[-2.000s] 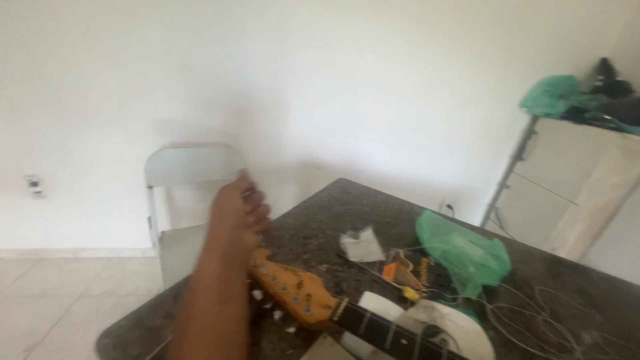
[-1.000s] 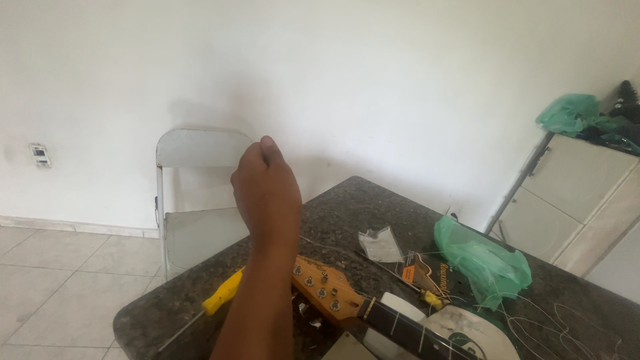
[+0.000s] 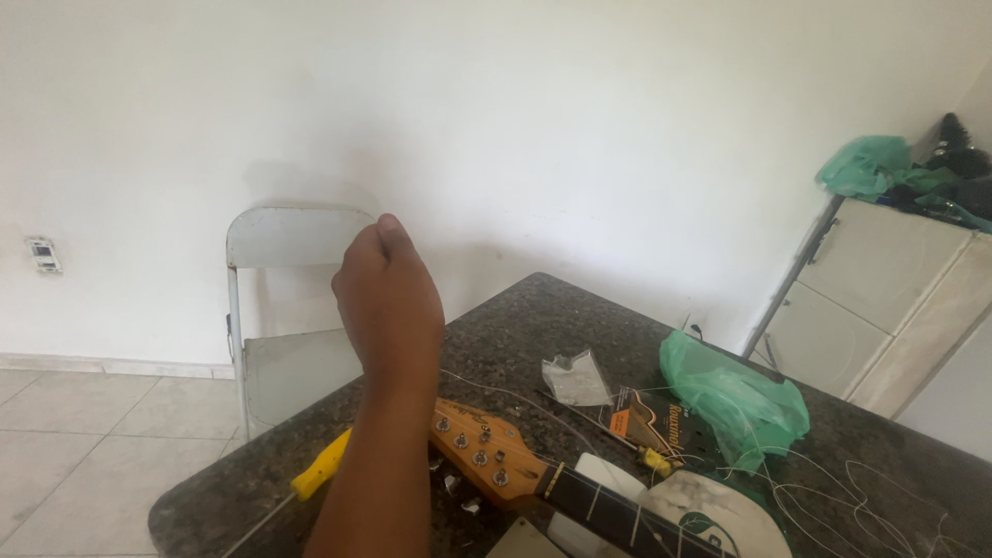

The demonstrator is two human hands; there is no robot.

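Observation:
My left hand (image 3: 391,298) is raised above the table's left side, back toward me, thumb on top and fingers curled closed; whatever lies inside the fingers is hidden. Below its wrist is the wooden headstock (image 3: 480,453) of a guitar with metal tuning posts, its dark fretted neck (image 3: 612,508) running to the lower right. A thin string (image 3: 527,401) curves over the table from behind the wrist. A screwdriver with a yellow handle (image 3: 322,465) lies partly behind the forearm. My right hand is out of view.
On the dark granite table (image 3: 504,322) lie a clear plastic packet (image 3: 576,380), a string package (image 3: 647,418), a second yellow-handled screwdriver (image 3: 657,462), a green plastic bag (image 3: 732,407) and loose strings (image 3: 821,511). A folding chair (image 3: 298,239) and a cabinet (image 3: 883,267) stand beyond.
My left hand has turned from fingers showing on its right to its back facing me. The yellow screwdriver handle beside the forearm, unseen two seconds ago, now shows.

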